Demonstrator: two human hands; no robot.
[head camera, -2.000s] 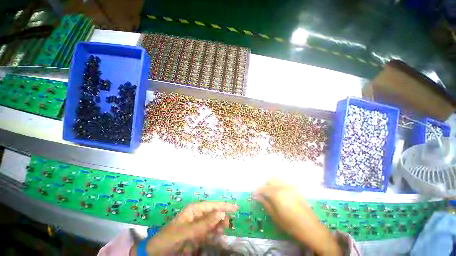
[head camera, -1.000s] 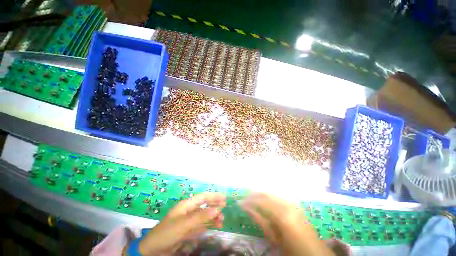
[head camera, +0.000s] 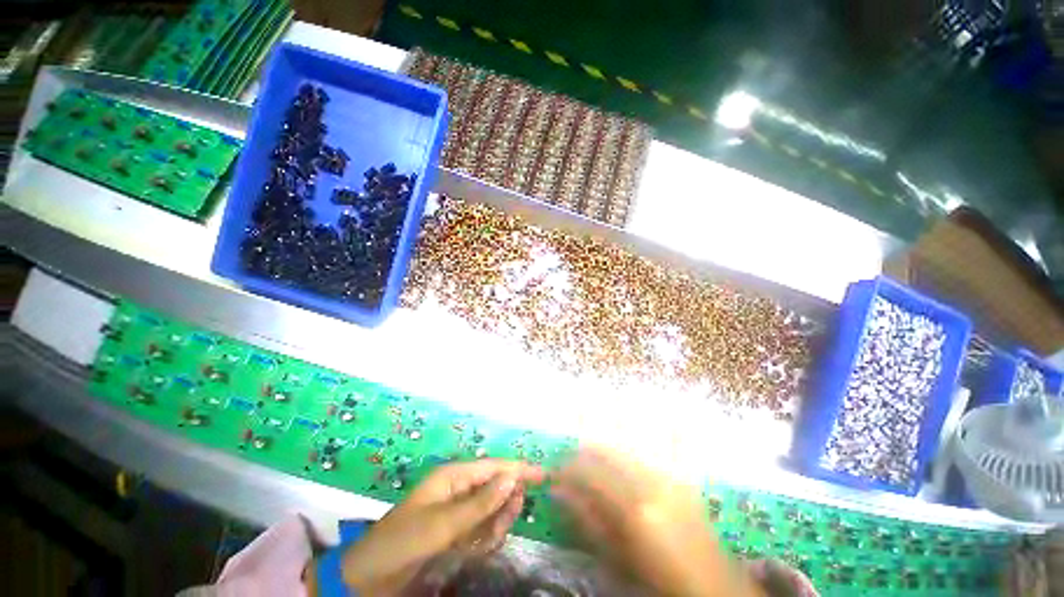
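A long green PCB panel (head camera: 280, 408) lies in the rail nearest my body, with small parts on it. My left hand (head camera: 455, 513), with a blue band at the wrist, is over the panel, fingers bent and fingertips close together. My right hand (head camera: 624, 507) is just right of it, blurred, also over the panel, its fingertips near my left fingertips. Whether either hand holds a small part cannot be seen. A wide heap of loose copper-coloured components (head camera: 607, 309) lies beyond my hands.
A blue bin of black components (head camera: 327, 251) stands left of the heap, a blue bin of silver-white components (head camera: 889, 391) right. Behind are a component tray (head camera: 537, 140) and a cardboard box (head camera: 992, 268). A white fan (head camera: 1015, 455) is far right. Spare PCB panels (head camera: 128, 152) lie upper left.
The whole view has shifted and tilted, so the bench things appear further right. My hands stay over the panel, and my fingertips are closer together than one second ago.
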